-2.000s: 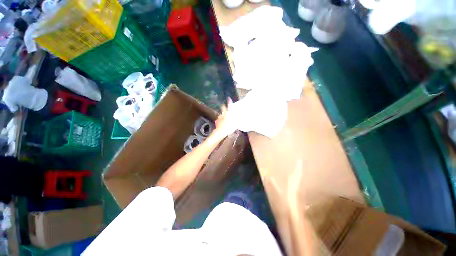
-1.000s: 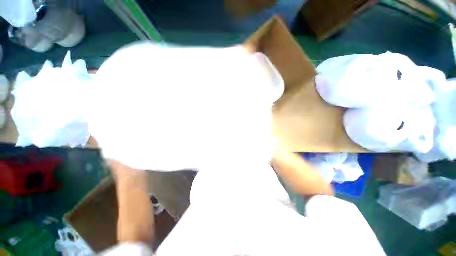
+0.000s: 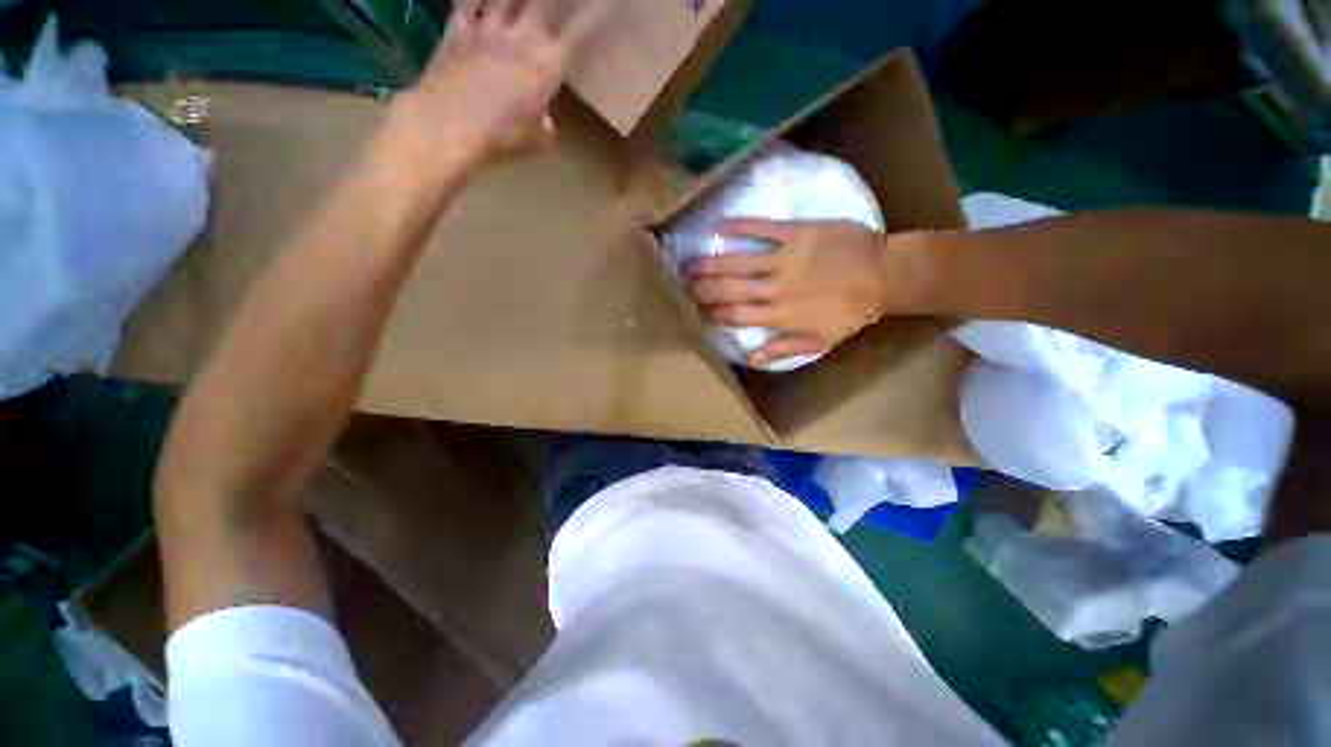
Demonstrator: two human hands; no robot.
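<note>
An open brown carton [image 3: 920, 161] stands tilted on the cardboard-covered bench [image 3: 511, 314], right of centre. A white foam-wrapped item [image 3: 781, 183] sits in its opening. My right hand [image 3: 803, 289] lies flat on top of the wrapped item, fingers spread and pointing left. My left hand [image 3: 504, 66] is raised at the top, left of the carton, slightly blurred, beside a brown cardboard flap [image 3: 642, 51]. Whether its fingers touch the flap cannot be told.
White foam [image 3: 88, 219] lies at the bench's left end. More foam-wrapped items [image 3: 1109, 423] lie right of the carton. Below the bench are a blue bin [image 3: 920, 520] with white pieces, a clear plastic bag [image 3: 1095, 562] and a large carton [image 3: 423, 584] at lower left.
The large white bundle from one second ago no longer fills the middle. My right hand is now on the wrapped item in the carton. My left hand has moved up.
</note>
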